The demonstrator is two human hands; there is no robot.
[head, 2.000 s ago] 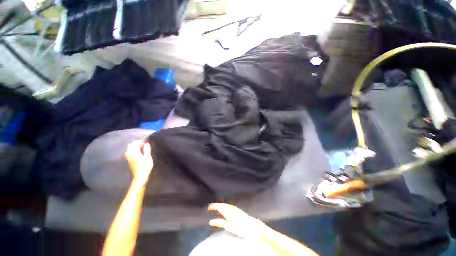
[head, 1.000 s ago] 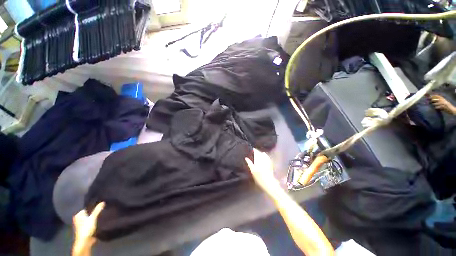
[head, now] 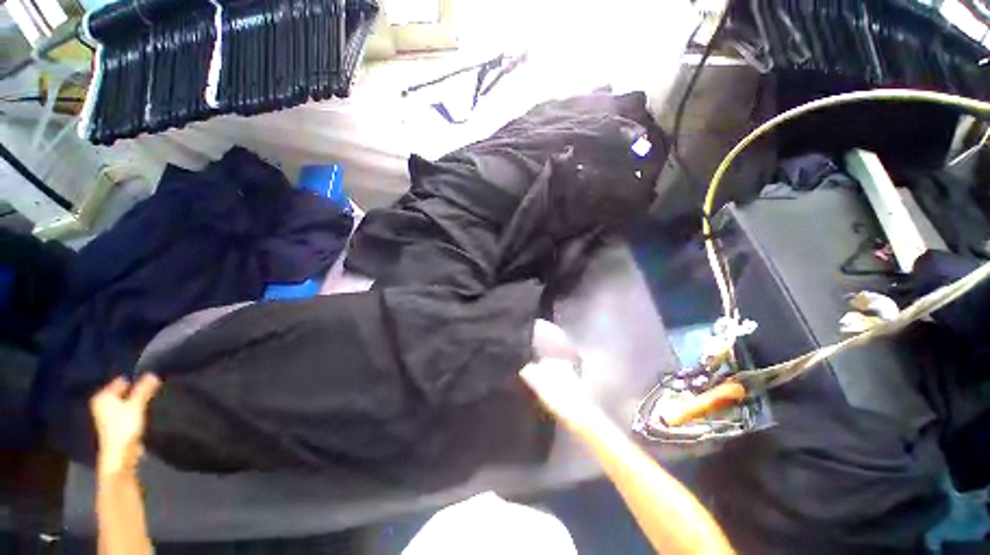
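Observation:
A black garment [head: 326, 379] is pulled over the light grey padded pressing board [head: 190, 324] and covers most of it; its upper part lies bunched toward the back. My left hand [head: 125, 412] pinches the garment's edge at the board's rounded left end. My right hand [head: 551, 385] is at the garment's right part, fingers on or just at the cloth; its grip is not clear. The steam iron [head: 700, 403], with an orange-brown handle, sits on its rest at the right, touched by neither hand.
A black garment pile [head: 592, 141] lies behind the board, a navy pile [head: 206, 239] at left beside a blue packet [head: 321, 181]. The yellow hose [head: 749, 141] arcs above the iron; the steam hose [head: 868, 331] runs right. Black hangers [head: 228, 65] line the top.
The garment has been drawn further left over the board's rounded end. My left hand has moved left and up with its edge. The bunched cloth at centre has opened out toward the back.

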